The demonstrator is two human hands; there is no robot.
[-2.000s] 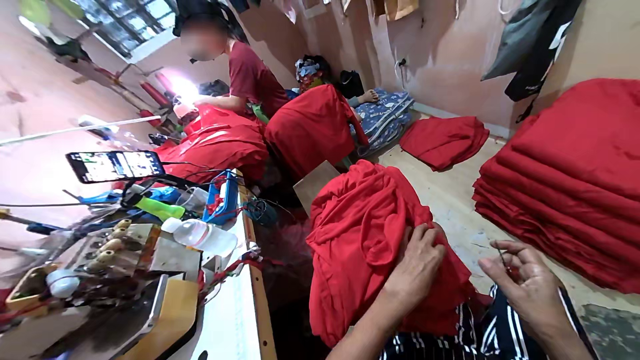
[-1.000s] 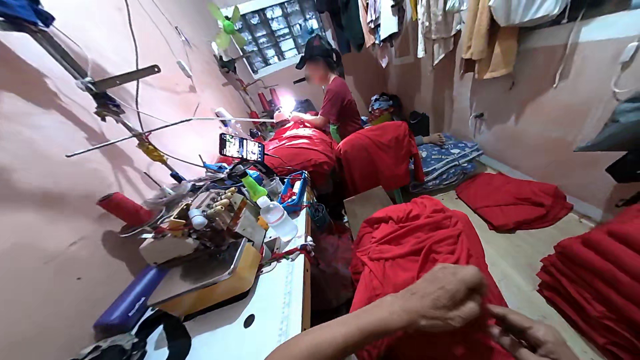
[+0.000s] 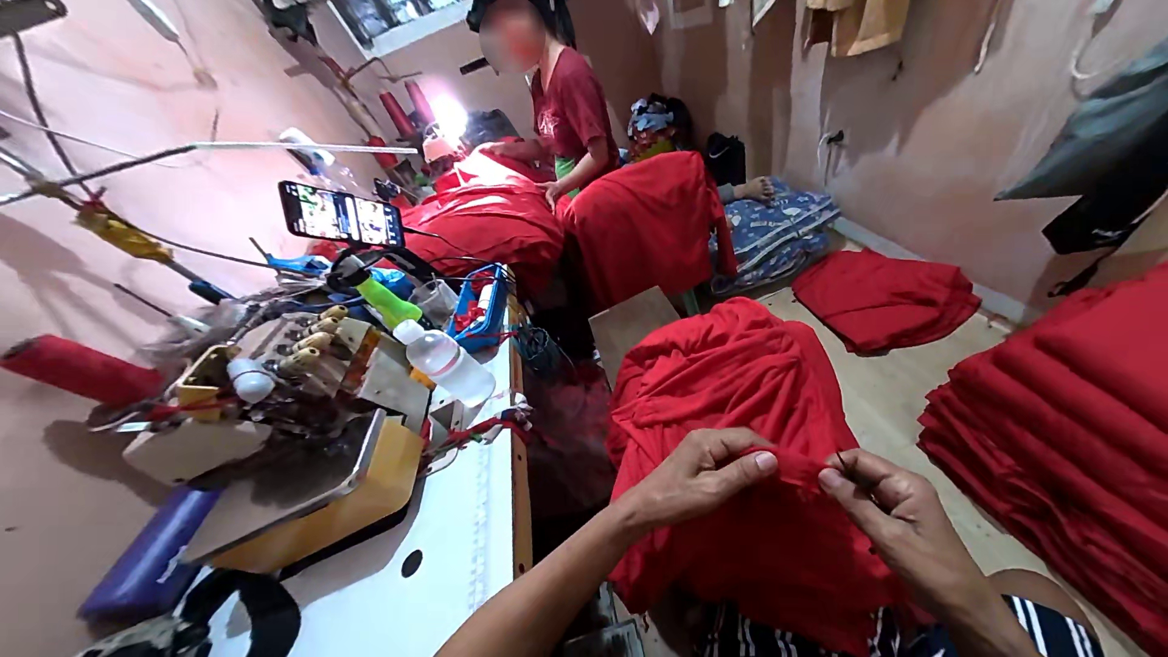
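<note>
A heap of red fabric [image 3: 730,365] lies in front of me and over my lap. My left hand [image 3: 703,474] pinches an edge of it between thumb and fingers. Close by on the right, my right hand [image 3: 881,506] has thumb and forefinger together at the same edge, with a small thin dark tool between them; its kind cannot be told. Striped dark cloth [image 3: 1049,625] shows at my legs beneath the fabric.
On my left, a sewing table [image 3: 438,538] bears an overlock sewing machine [image 3: 301,456], a plastic bottle [image 3: 447,360] and a blue basket [image 3: 479,306]. A phone [image 3: 340,214] stands above it. Stacked red fabric [image 3: 1068,411] rises at right. A co-worker [image 3: 575,119] handles red cloth behind.
My left hand has gone from lying on the red heap to pinching its edge. My right hand has come in from the right to that edge. The view has swung about.
</note>
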